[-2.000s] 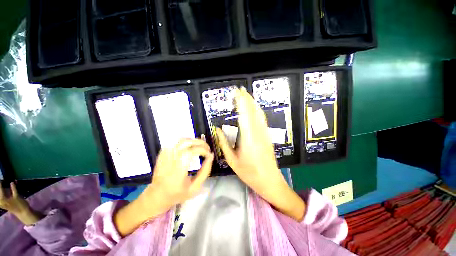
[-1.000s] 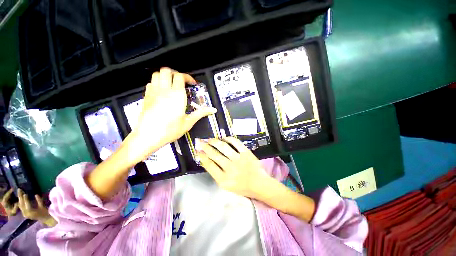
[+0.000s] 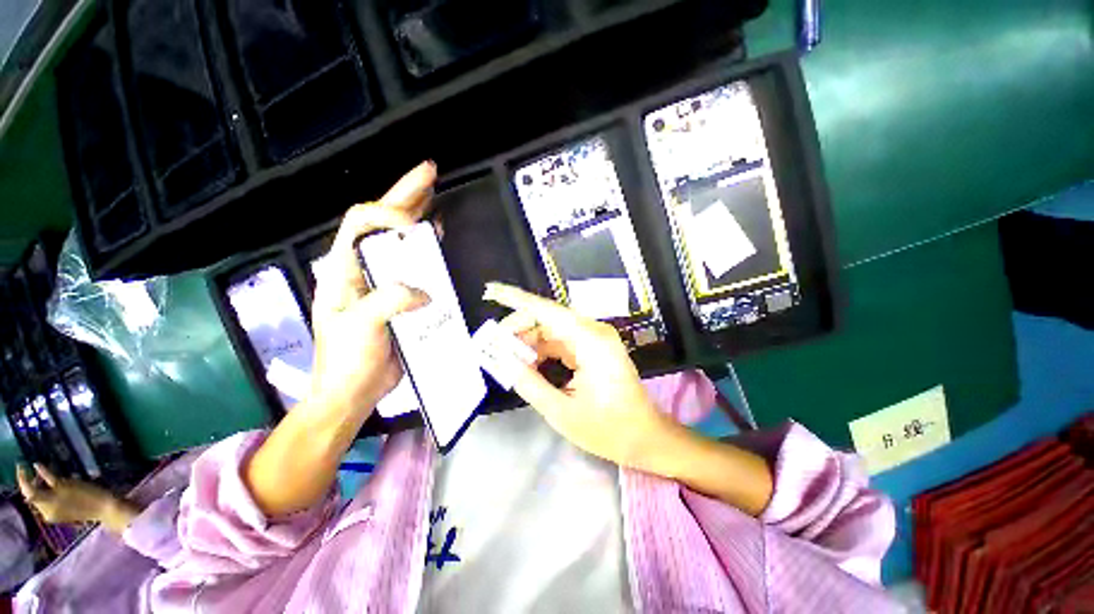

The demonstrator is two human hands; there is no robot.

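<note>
My left hand point(image 3: 360, 312) holds a phone point(image 3: 434, 342), screen side up and lit white, tilted above the black tray point(image 3: 819, 240). My right hand point(image 3: 570, 372) is beside the phone's lower right edge, thumb and fingers bent around a small white piece point(image 3: 510, 345), perhaps a slip or tab. The tray's middle slot point(image 3: 480, 240) shows no phone. Two open-back phones, one in the fourth slot point(image 3: 576, 228) and one at the right end point(image 3: 720, 204), lie with white slips on their battery areas. A face-up phone point(image 3: 270, 314) lies in the left slot. My left hand covers most of the second slot.
Stacked black trays point(image 3: 300, 108) stand behind. A clear plastic bag point(image 3: 114, 312) lies at the left. A cream label point(image 3: 900, 428) is at the mat's right edge. Red trays point(image 3: 1002, 516) are stacked at lower right. Another person's hand point(image 3: 66, 494) shows at lower left.
The middle phone has been lifted from its slot and turned from open back to screen side up in my left hand. My right hand has moved slightly right. The view has shifted a little.
</note>
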